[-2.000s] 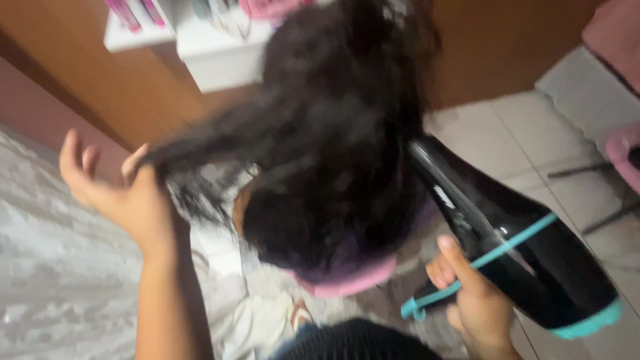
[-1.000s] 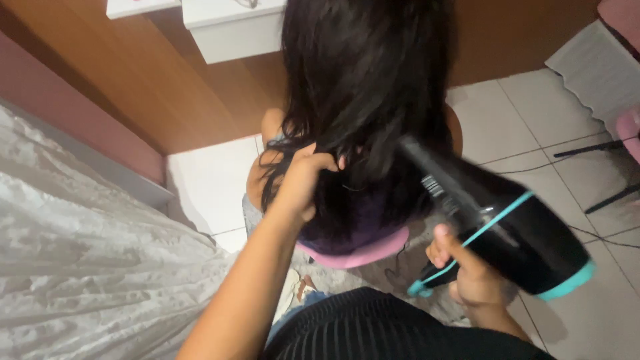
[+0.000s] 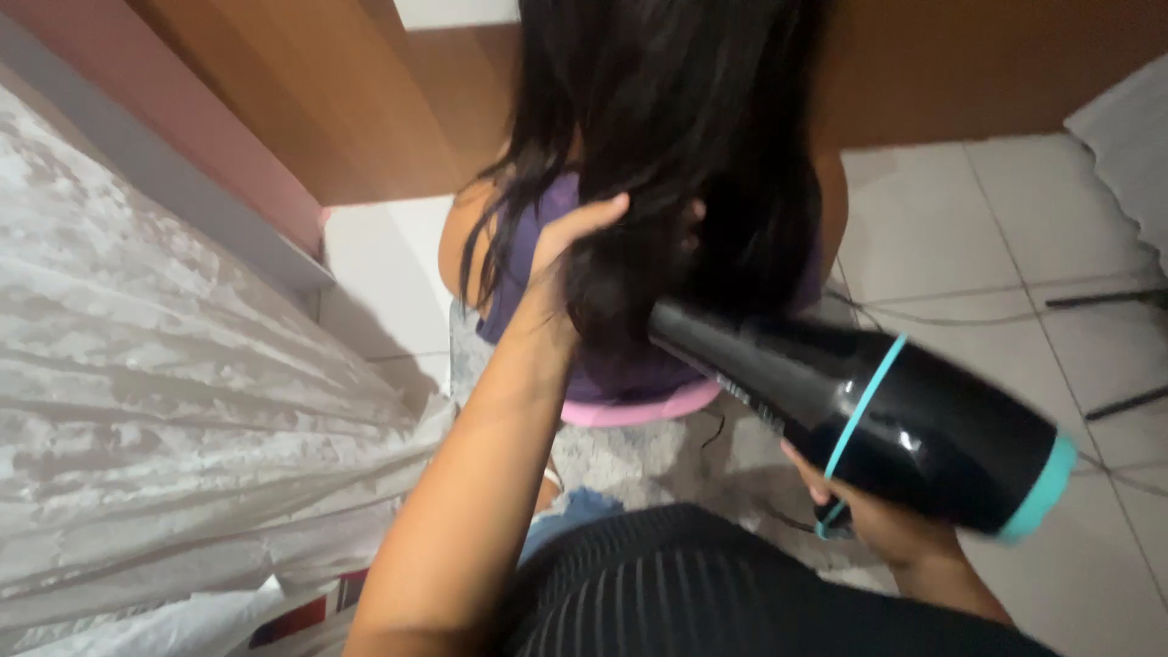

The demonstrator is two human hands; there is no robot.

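Note:
A person with long dark hair and a purple top sits with their back to me on a pink seat. My left hand is in the lower lengths of the hair, its thumb in front and some fingertips showing through the strands, so a section lies in its grasp. My right hand grips the handle of a black hair dryer with turquoise trim. The dryer's narrow nozzle points left and up, right against or very near the held hair.
White lace curtain hangs along the left. A brown wooden panel stands beyond the seated person, with a white shelf edge at the top. Cords and dark thin legs lie over the tiled floor at right.
Two seconds ago my left hand held hair stretched out to the left; now it is at the lower hair behind the person's back. The hair hangs down. The dryer stays in my right hand.

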